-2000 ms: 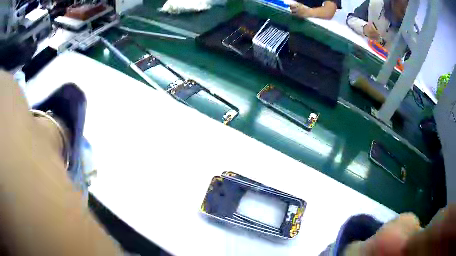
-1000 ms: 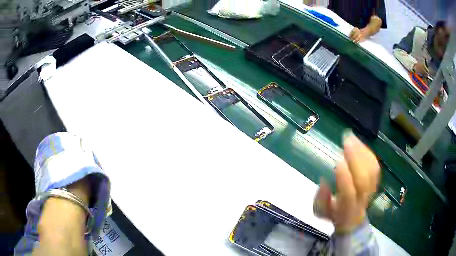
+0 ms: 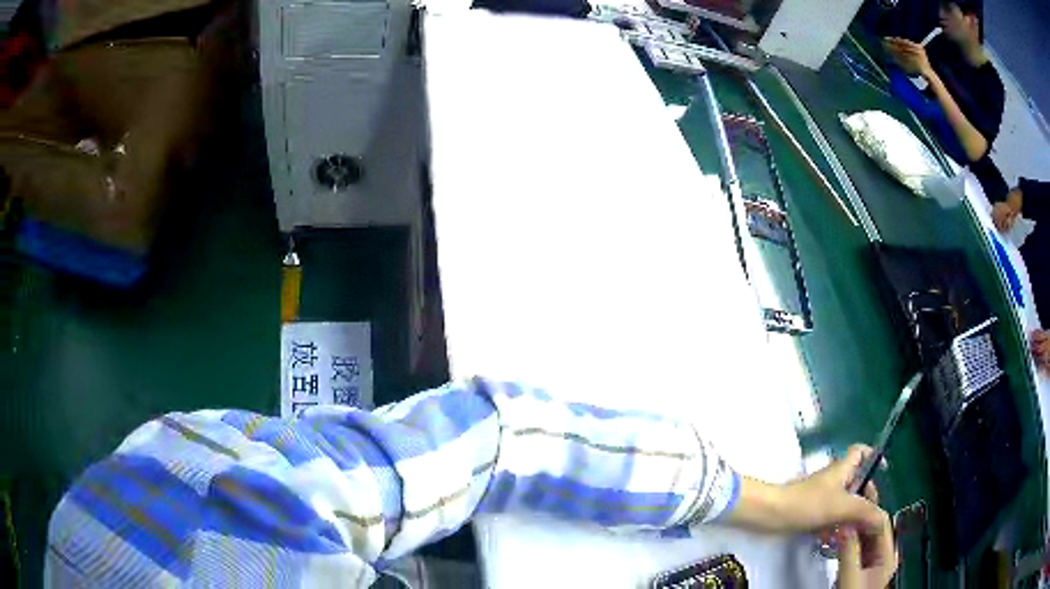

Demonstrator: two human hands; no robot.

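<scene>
My left arm in a plaid sleeve reaches across the white surface (image 3: 576, 230). My left hand (image 3: 823, 497) is shut on a phone middle frame (image 3: 891, 431), tilted up and seen nearly edge-on above the green belt. Fingers that look like my right hand (image 3: 869, 550) rise from the bottom edge close against the left hand; whether they grip the frame is not clear. Another middle frame (image 3: 702, 573) lies on the white surface, cut off by the bottom edge.
Middle frames (image 3: 788, 270) lie in a row on the green belt beside a silver rail (image 3: 723, 161). A black tray (image 3: 990, 483) holds a stack of upright frames (image 3: 976, 364). A white bag (image 3: 892, 147), people (image 3: 967, 86), a grey cabinet (image 3: 334, 115) and a carton (image 3: 104, 127) are around.
The view has swung left. My left arm has reached across to the right, and a middle frame is now raised in my left hand. The frames on the surface have dropped mostly out of view.
</scene>
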